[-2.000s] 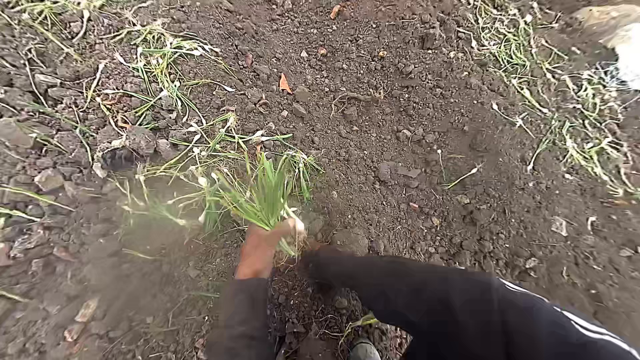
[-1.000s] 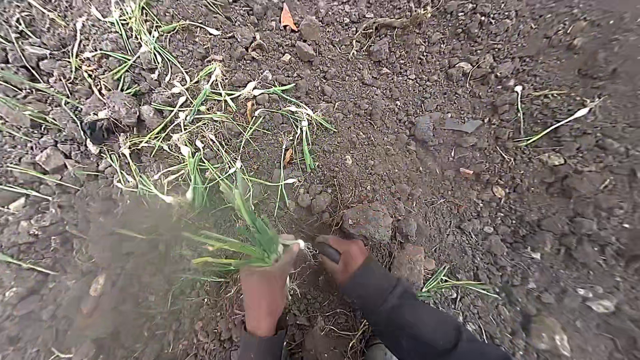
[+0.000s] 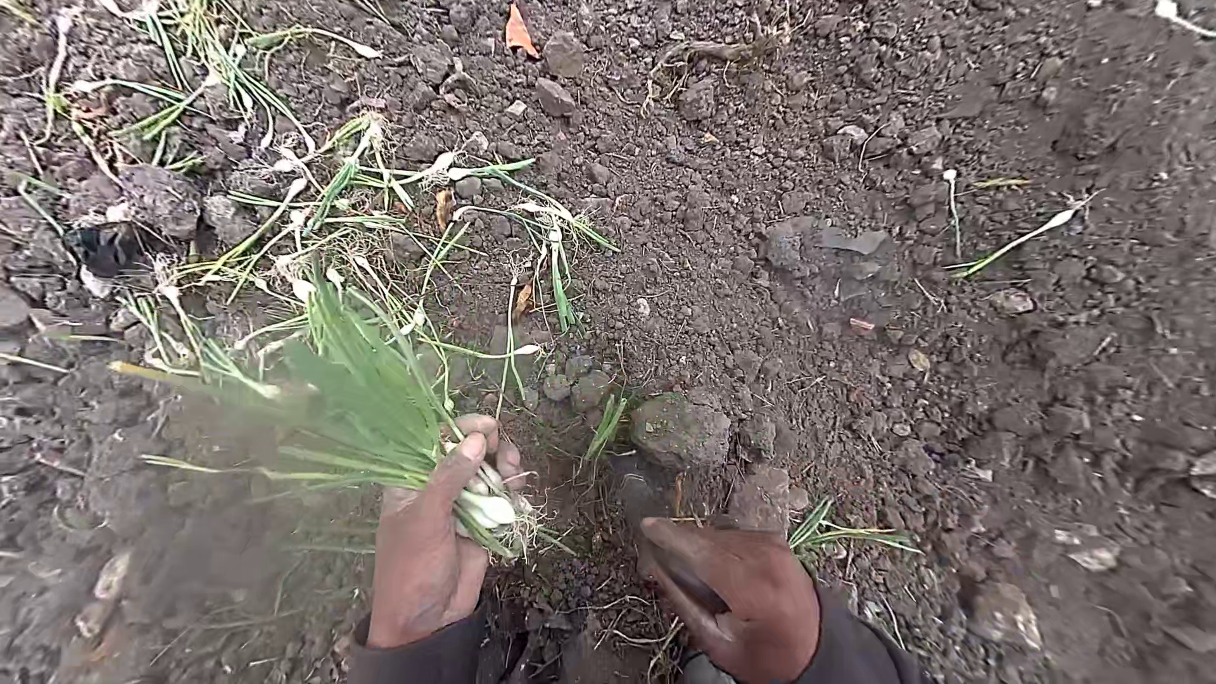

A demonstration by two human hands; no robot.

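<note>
My left hand [image 3: 442, 541] grips a bunch of onion seedlings [image 3: 380, 408], green leaves pointing up and left, white bulbs and roots at the fingers. To its right, my right hand [image 3: 731, 589] is closed around a dark tool [image 3: 636, 489], whose blurred end meets the soil; its kind cannot be told. A small green tuft [image 3: 608, 426] stands in the soil just above that tool. More seedlings [image 3: 351, 204] lie scattered on the ground at upper left. Another green seedling tuft [image 3: 841, 534] is beside my right wrist.
Loose brown soil [image 3: 684, 313] with clods surrounds the hands. A large clod [image 3: 681, 429] sits above my right hand. Two loose seedlings [image 3: 1021, 237] lie at the right. An orange scrap [image 3: 520, 30] and a dry root [image 3: 717, 52] lie near the top.
The green tuft beside the large clod was not visible there one second ago. My right hand, then near the left hand's bulbs, is now lower and farther from them.
</note>
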